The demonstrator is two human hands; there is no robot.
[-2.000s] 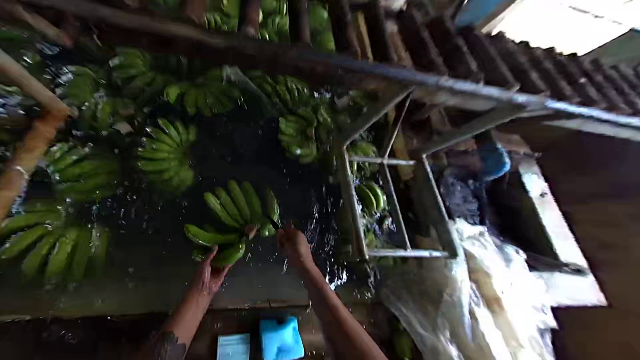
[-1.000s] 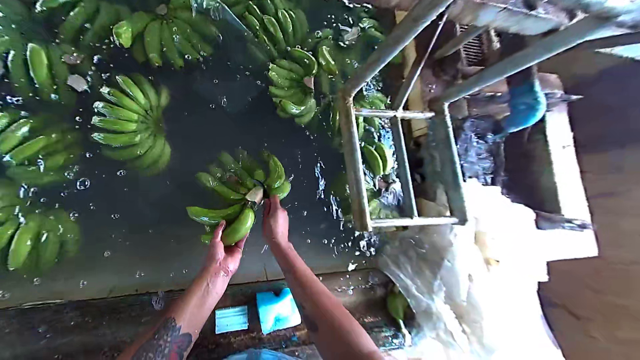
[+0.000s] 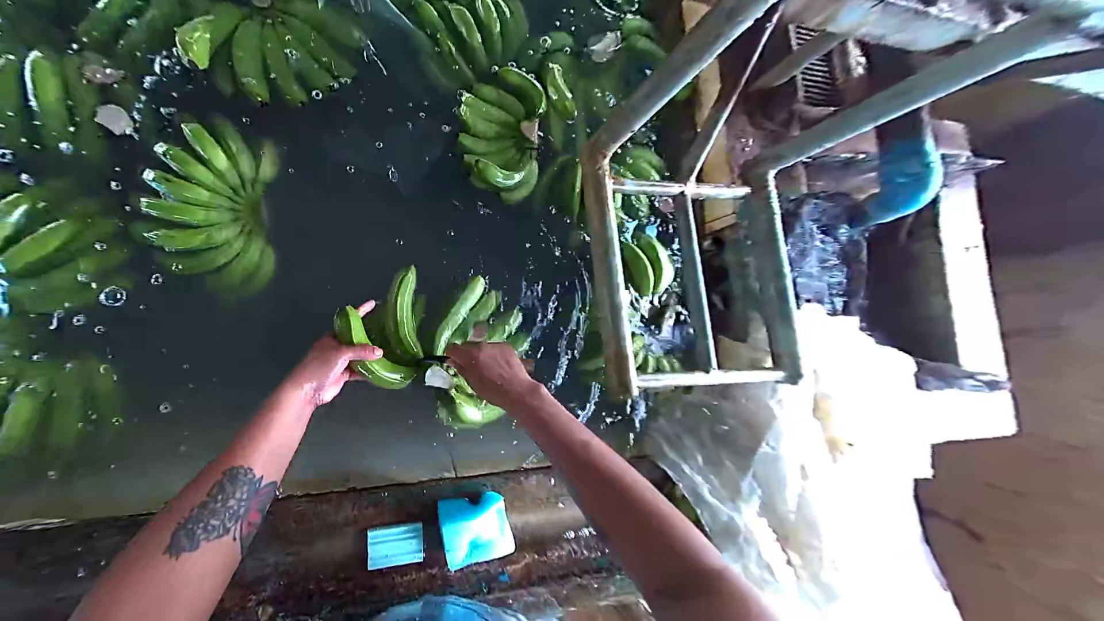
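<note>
My left hand (image 3: 335,362) grips the lower left green bananas (image 3: 384,373) of a bunch at the water's surface. My right hand (image 3: 492,371) is closed around the handle of a small dark-bladed tool, probably a knife (image 3: 436,359), whose blade lies at the crown between the bananas. More green bananas (image 3: 466,310) of the bunch fan out beyond and below my right hand. A pale piece (image 3: 438,377) shows beside the blade. My right fingers hide most of the handle.
Banana bunches (image 3: 216,207) float left and across the top of the water tank (image 3: 454,470). A metal frame (image 3: 611,276) stands at the right, near a blue pipe (image 3: 906,181) and clear plastic sheeting (image 3: 742,457). A blue-and-white block (image 3: 476,530) and a pleated blue piece (image 3: 395,546) lie on the near ledge.
Compared with one second ago, the bananas in my hands are spread into two groups, with my left hand further left on one. The dark blade now shows between them.
</note>
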